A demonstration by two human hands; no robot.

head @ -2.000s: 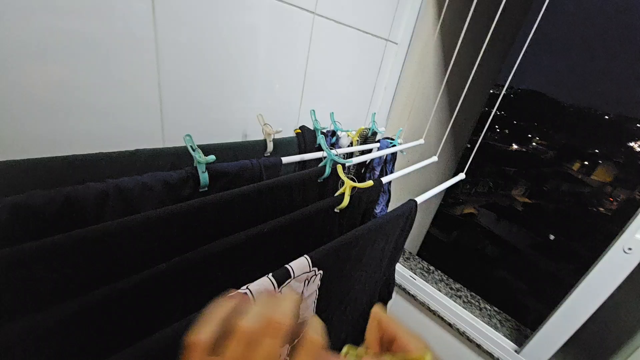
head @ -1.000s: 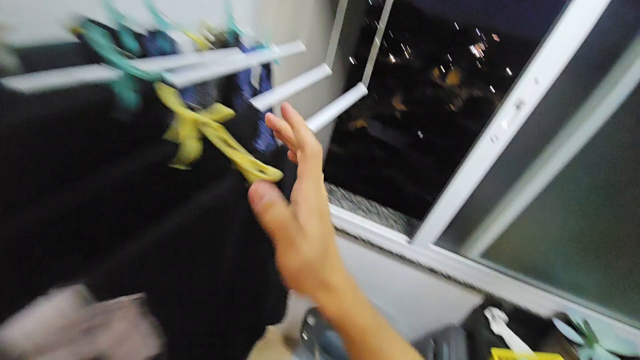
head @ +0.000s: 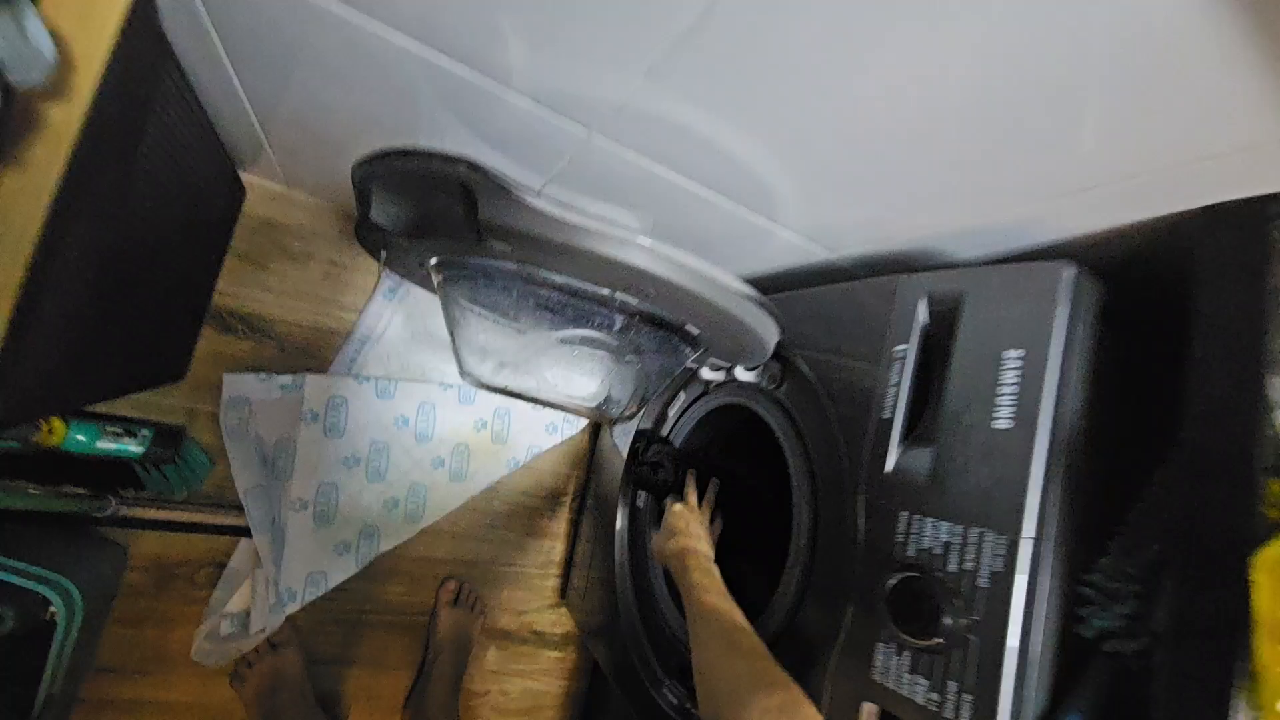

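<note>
My right hand (head: 688,525) reaches in from the bottom edge to the round opening of a dark Samsung front-load washing machine (head: 960,400), its fingers spread over the left side of the rim. A small bunched dark item (head: 655,465), probably cloth, lies at the rim beside my fingertips; whether they touch it is unclear. The drum (head: 745,480) is dark inside, so its contents are hidden. The machine's door (head: 575,335) stands wide open, its clear bowl over the floor. My left hand is not in view.
A white sheet with blue print (head: 380,450) lies crumpled on the wood-look floor (head: 510,560), near two bare feet (head: 450,640). At the left are a green brush (head: 130,445), a pole and a dark cabinet side (head: 130,220). A tiled wall (head: 560,90) runs behind the door.
The view has swung down from the drying rack and window to the washing machine. My right hand, earlier raised beside a yellow clothespin, is now at the drum opening.
</note>
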